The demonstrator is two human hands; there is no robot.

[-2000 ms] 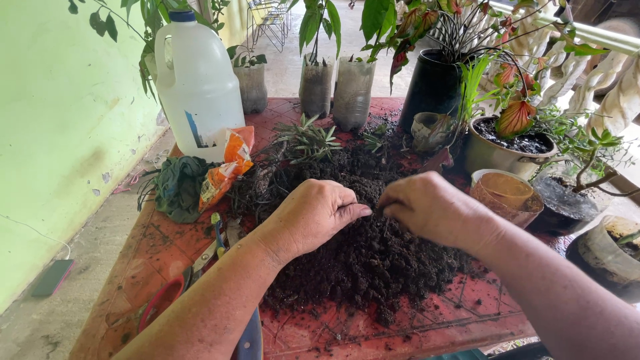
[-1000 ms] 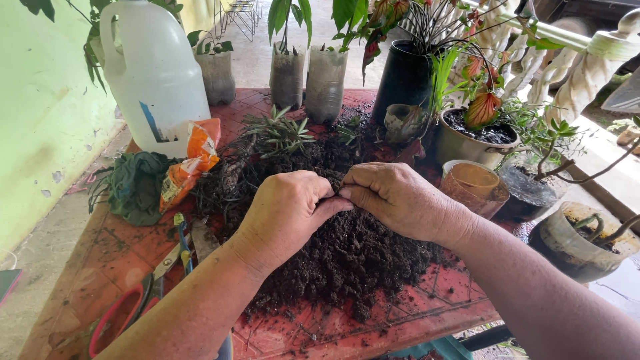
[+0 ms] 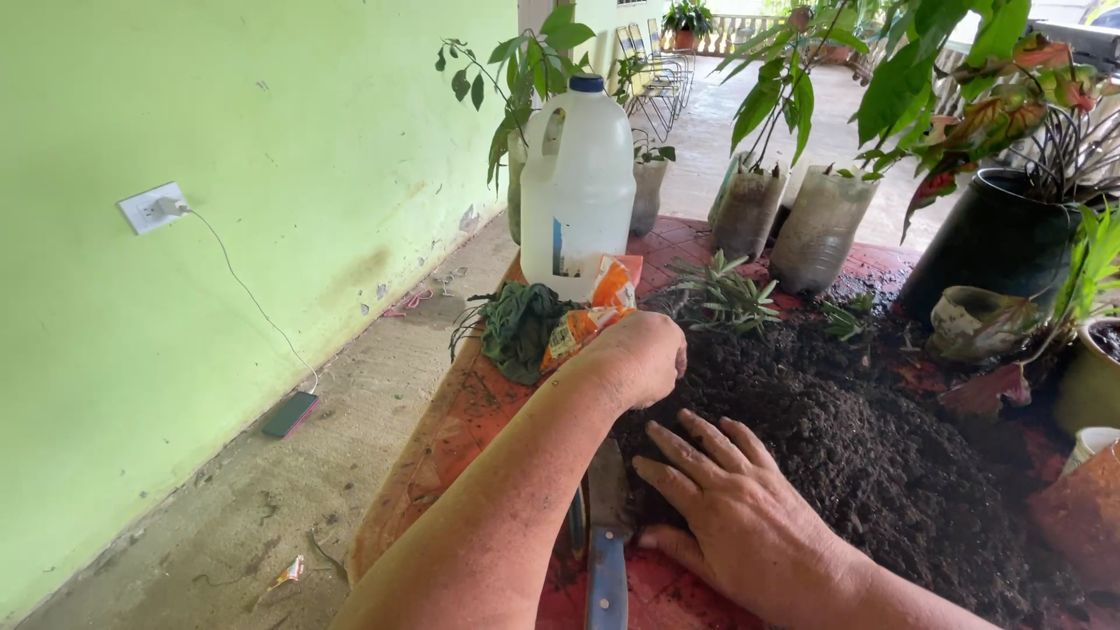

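Observation:
Dark potting soil lies heaped on a red table. My left hand, fingers curled and partly hidden, is at the heap's left edge beside an orange plastic packet; whether it holds anything cannot be told. My right hand rests palm down with fingers spread on the near left side of the soil. Between my forearms lies a knife with a blue handle, its broad blade dirty with soil. Cut leafy sprigs lie behind the heap.
A translucent plastic jug stands behind a dark green cloth bundle. Plants in cut bottles, a black pot and a small pot line the back and right. A phone charges on the floor by the wall.
My hands, together over the soil a second ago, have separated. The left has moved toward the orange packet; the right has opened flat on the soil. The view has swung left.

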